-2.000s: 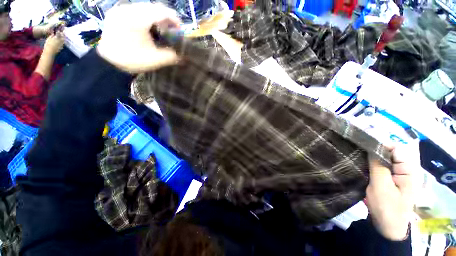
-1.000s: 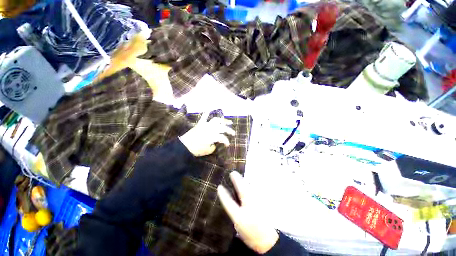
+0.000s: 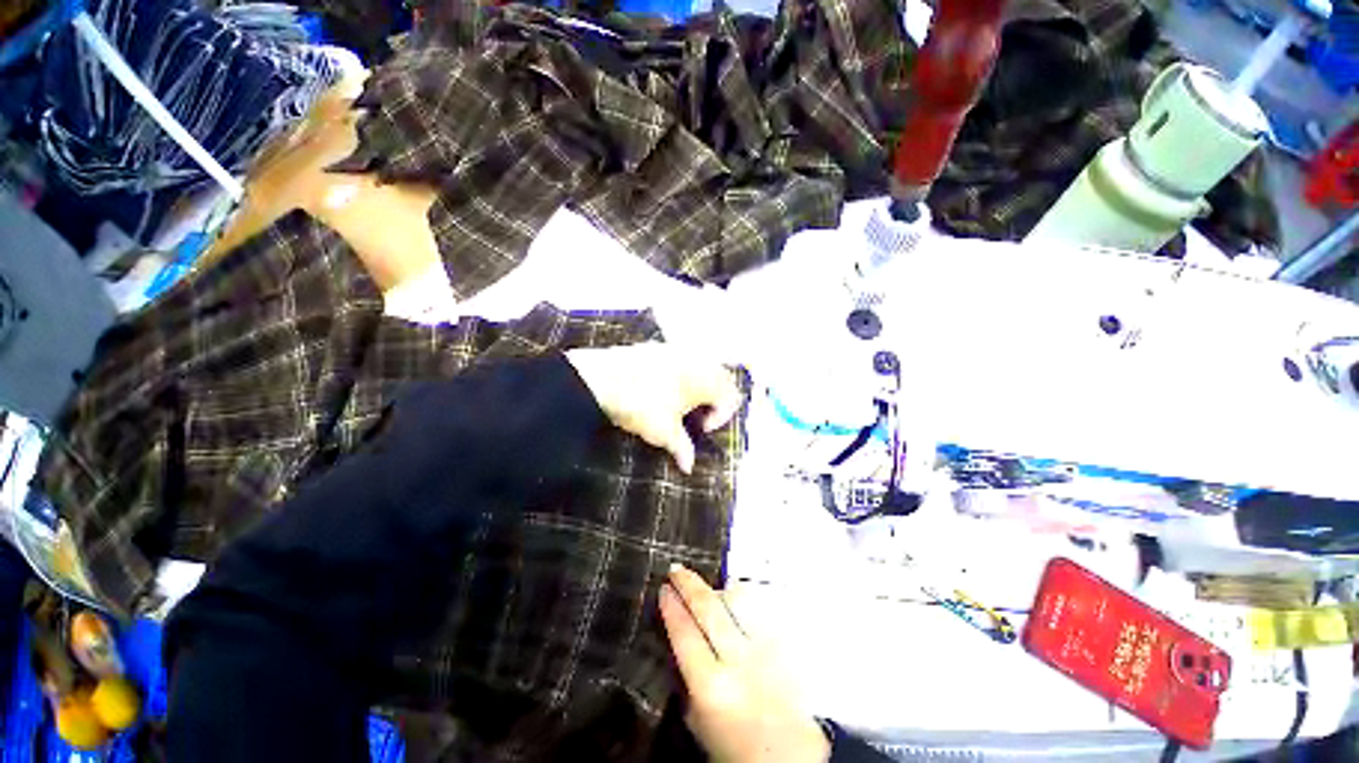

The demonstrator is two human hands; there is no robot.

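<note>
A dark brown plaid shirt piece (image 3: 581, 581) with cream check lines lies spread left of the white sewing machine (image 3: 1133, 358). Its right edge runs along the machine bed (image 3: 835, 656), left of the needle area (image 3: 872, 492). My left hand (image 3: 663, 395) is on the cloth near the top of that edge, with its thumb and fingers around the edge cloth. My right hand (image 3: 738, 678) lies with its fingers on the lower part of the edge, its palm over the white bed. The edge is apart from the needle area.
A red phone (image 3: 1128, 651) and small thread snips (image 3: 976, 611) lie on the table at right. A plaid garment pile (image 3: 641, 134) is behind the machine. A pale green thread cone (image 3: 1148, 164) and a red post (image 3: 949, 97) stand behind the head. A blue bin (image 3: 142, 656) is lower left.
The cloth was held up between both hands, then laid beside the machine. Since then my left hand has moved slightly right and closed more at the edge; my right hand has moved slightly down.
</note>
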